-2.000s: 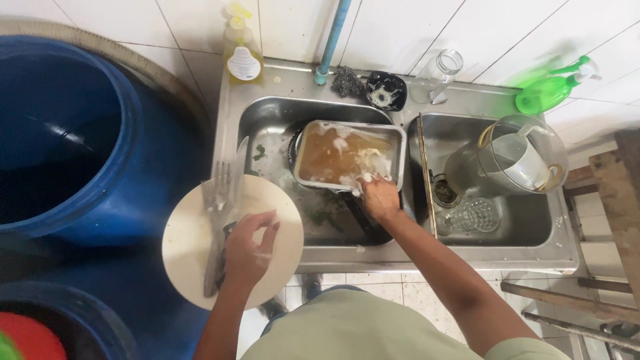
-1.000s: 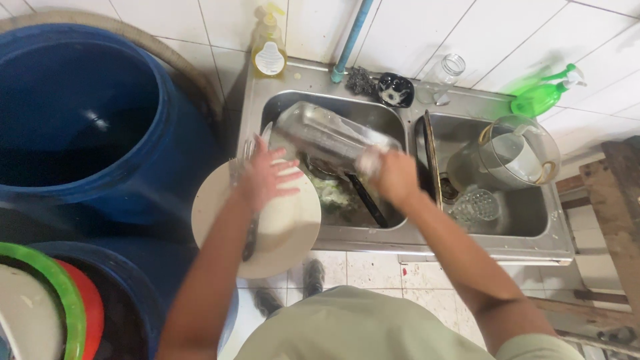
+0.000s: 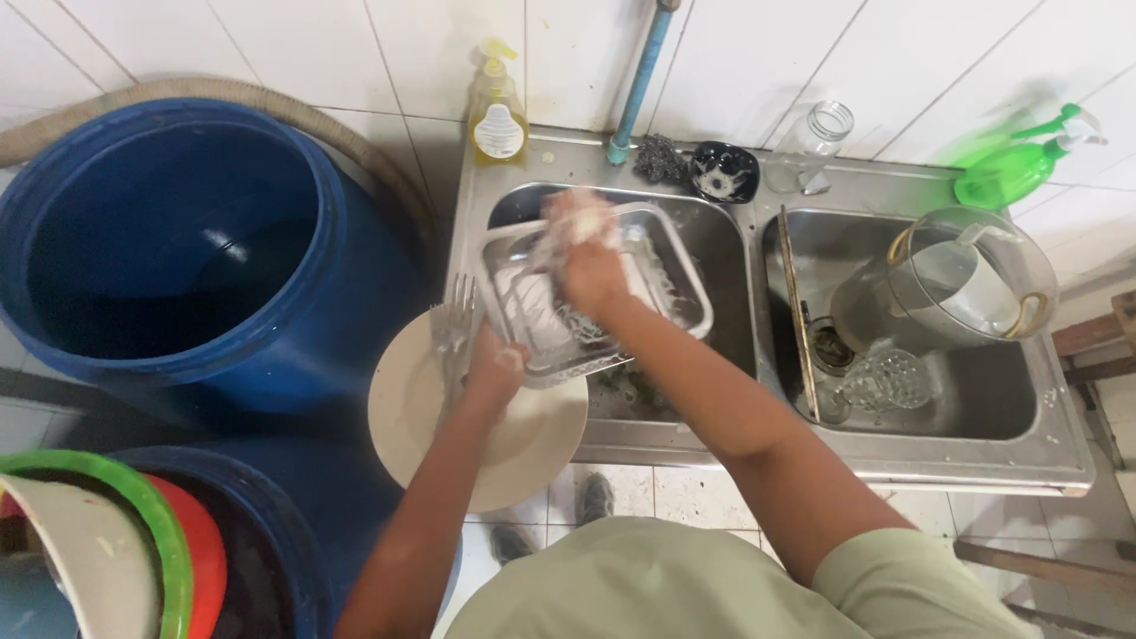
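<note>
A rectangular metal pan point(image 3: 683, 257) is held tilted over the left sink basin point(image 3: 732, 355), with wet, soapy streaks inside. My left hand point(image 3: 499, 362) grips its near left corner. Inside the pan, my blurred right hand point(image 3: 587, 253) presses on the far left part with something pale and foamy; what it is cannot be made out. Below my left hand lies a large cream plate point(image 3: 532, 444) at the sink's left edge, bearing a fork point(image 3: 457, 311) and other cutlery. Bits of green scraps point(image 3: 626, 386) show in the basin under the pan.
Blue barrels point(image 3: 355, 293) stand at the left, with stacked basins point(image 3: 177, 532) on the nearer one. Along the back ledge are a soap bottle point(image 3: 499, 120), steel wool point(image 3: 658, 160), a black bowl point(image 3: 723, 173), a glass jar point(image 3: 808, 146) and a green spray bottle point(image 3: 1012, 173). The right basin holds a clear container point(image 3: 874, 297) and glassware point(image 3: 887, 380).
The pan, full of brownish water two seconds ago, was tipped up by my right hand and now shows its inside without that water. My left hand has come from above the plate to the pan's corner.
</note>
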